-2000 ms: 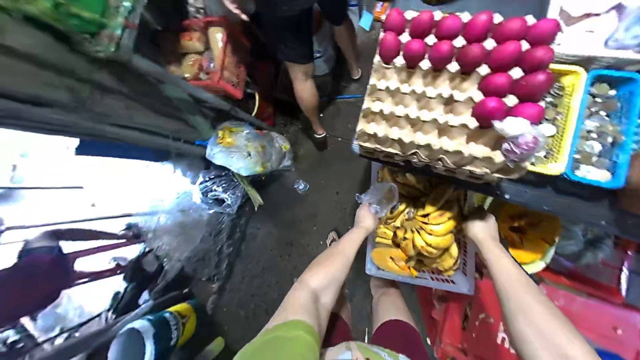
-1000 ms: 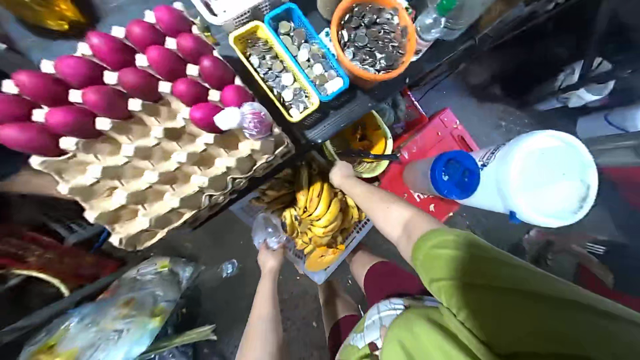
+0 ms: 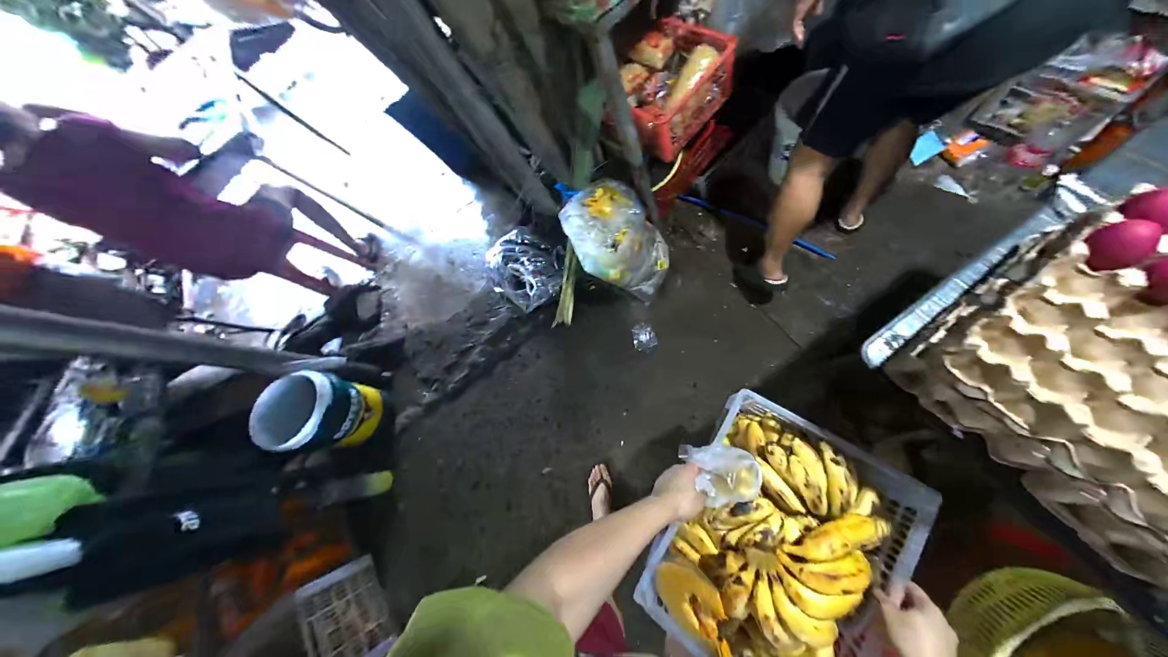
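A pale plastic crate (image 3: 917, 511) full of yellow banana bunches (image 3: 812, 566) stands low in front of me, with an orange cut squash-like piece (image 3: 686, 593) in its near left corner. My left hand (image 3: 680, 491) grips a clear plastic bag (image 3: 725, 474) over the crate's left side. At the crate's right rim is my right hand (image 3: 917, 620), its fingers on or close to the edge; whether it grips the rim is unclear.
Stacked cardboard egg trays (image 3: 1058, 365) with magenta eggs (image 3: 1124, 245) are at right, above a green basket (image 3: 1022, 602). A person (image 3: 803, 192) stands ahead beside a red crate (image 3: 680, 100). A filled plastic bag (image 3: 616, 242) lies on the floor; a bucket (image 3: 292, 411) stands left.
The view has swung strongly left. My right hand, earlier by the bowl beside the crate, is now at the crate's right rim. My left hand still has the clear bag.
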